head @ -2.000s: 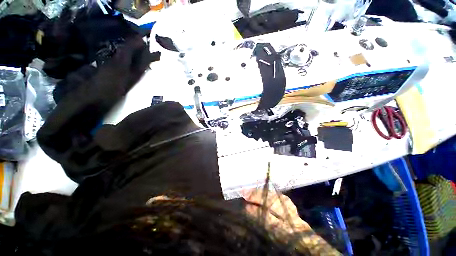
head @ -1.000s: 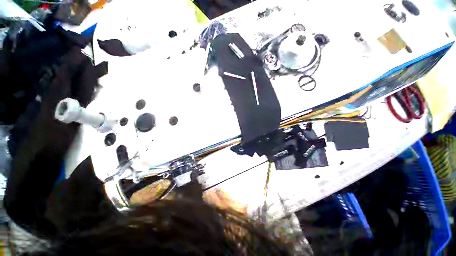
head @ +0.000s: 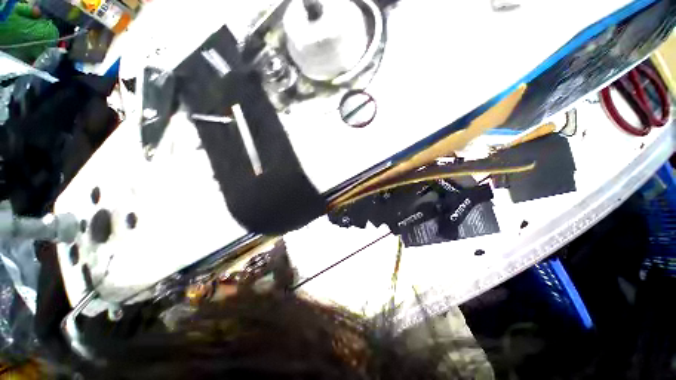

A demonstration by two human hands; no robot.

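The white sewing machine head (head: 415, 89) fills the upper middle, seen very close. A black fabric strip (head: 248, 148) with pale pins or needles is draped over it. Black woven labels (head: 452, 211) with white lettering lie in a pile on the bed under the arm. A flat dark square patch (head: 545, 171) lies right of them. The needle area at lower left is blurred and partly covered by dark hair along the bottom. Neither of my hands can be made out. The garment under the needle is hidden.
Red-handled scissors (head: 636, 100) lie at the right end of the machine. The white bed's front edge carries a ruler (head: 519, 260). A blue plastic basket (head: 567, 293) is below it. Dark cloth (head: 44, 141) and clear plastic (head: 18, 271) are at far left.
The view has moved closer to the machine head, which now looks much larger. The hand seen at the lower middle earlier is no longer distinguishable, and hair covers the garment and needle area.
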